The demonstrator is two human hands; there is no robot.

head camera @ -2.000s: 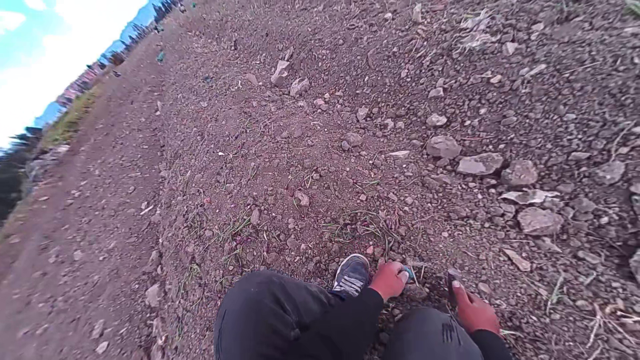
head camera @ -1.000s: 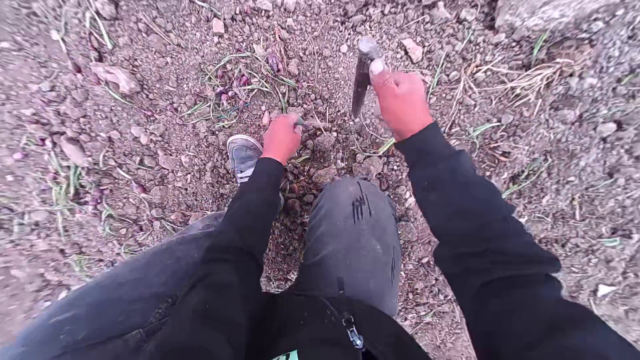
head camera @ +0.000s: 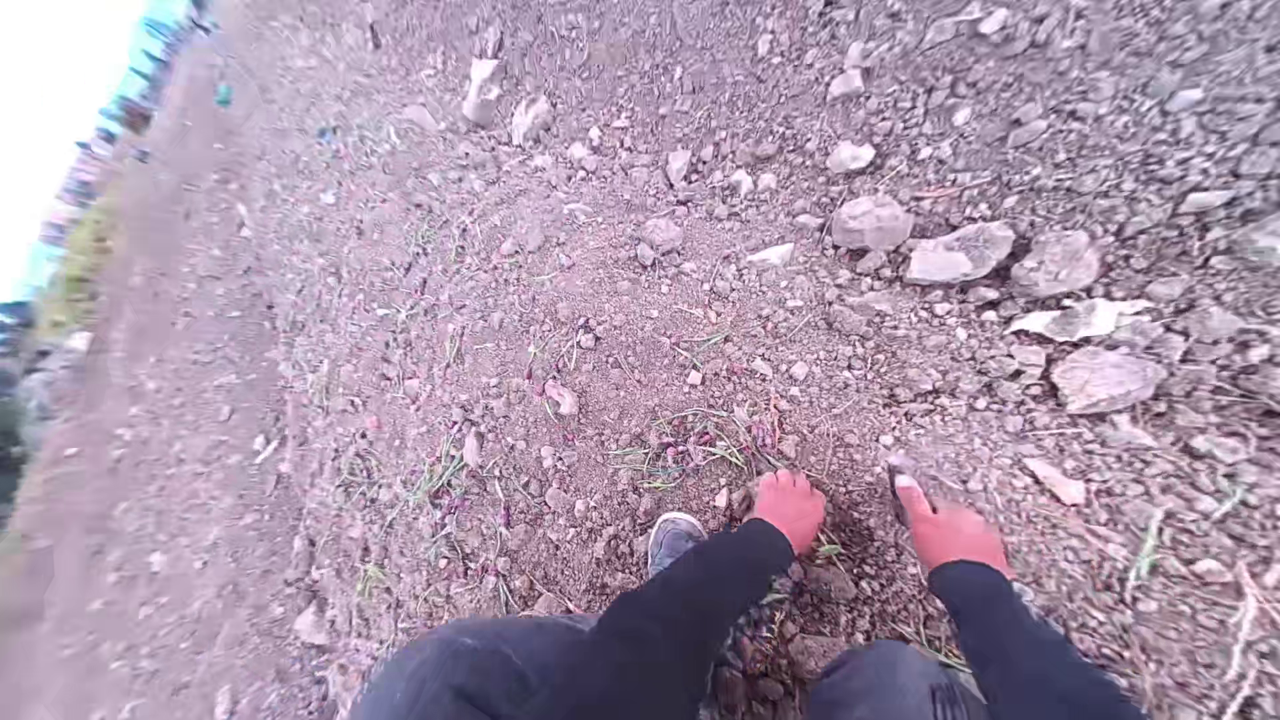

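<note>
My left hand (head camera: 790,510) is low over the soil beside a small heap of reddish-purple bulbs with green stalks (head camera: 690,445); its fingers point down and whether it holds anything is hidden. To its right, my right hand (head camera: 955,530) is closed around a dark hand tool (head camera: 897,485), thumb along its upper end; the rest of the tool is hidden or blurred. A grey shoe (head camera: 674,540) is planted just left of my left hand. Green leaves (head camera: 828,549) stick out of the ground between the hands.
Large pale stones (head camera: 960,253) lie ahead on the right, with another flat one (head camera: 1107,380) nearer. More stalks and small bulbs (head camera: 435,480) are scattered on the left. A dirt strip (head camera: 150,400) runs along the far left.
The view has swung away from the closer look down of a second ago. My left hand has moved next to the heap of bulbs. The tool stays in my right hand.
</note>
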